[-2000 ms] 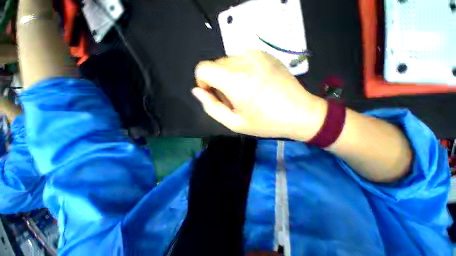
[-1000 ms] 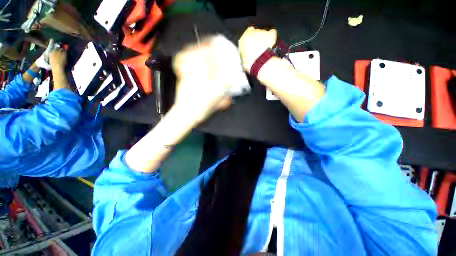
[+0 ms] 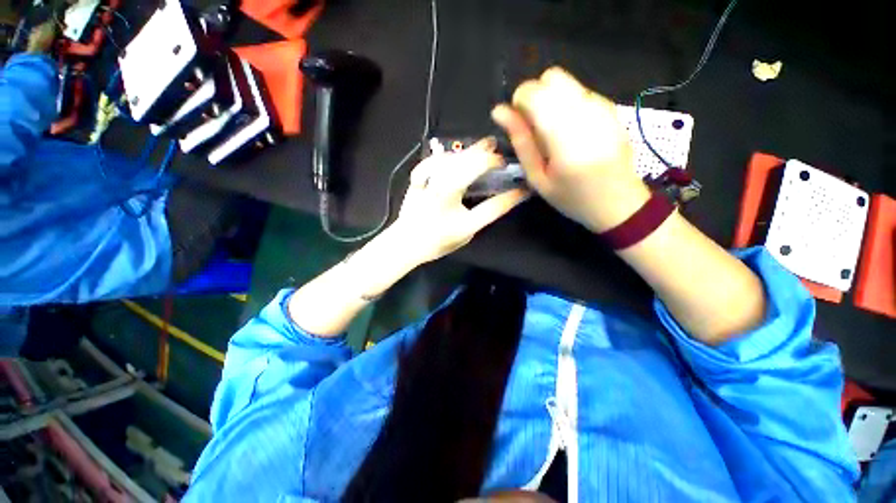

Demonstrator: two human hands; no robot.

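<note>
My left hand [image 3: 447, 201] is closed around a dark-sided unit [image 3: 494, 181] stood on edge on the black mat, its port side towards me. My right hand [image 3: 570, 142] is over the unit's right end with fingers curled; a thin dark sliver shows above its fingertips, and whether the hand grips it is hidden. A white square unit with vent holes [image 3: 660, 138] lies flat just right of my right hand, partly behind it, with a thin cable across it.
A black barcode scanner [image 3: 324, 123] with cord lies left of my hands. Several units [image 3: 157, 64] stand on edge beside orange-red pads at left. Another white unit [image 3: 817, 226] lies on an orange-red pad at right. A cream scrap [image 3: 766, 69] lies behind. A neighbour's blue sleeve shows at far left.
The view has shifted. The unit in my left hand was raised and blurred and is now held on edge. My right hand has moved from beside the flat unit's cable to the held unit.
</note>
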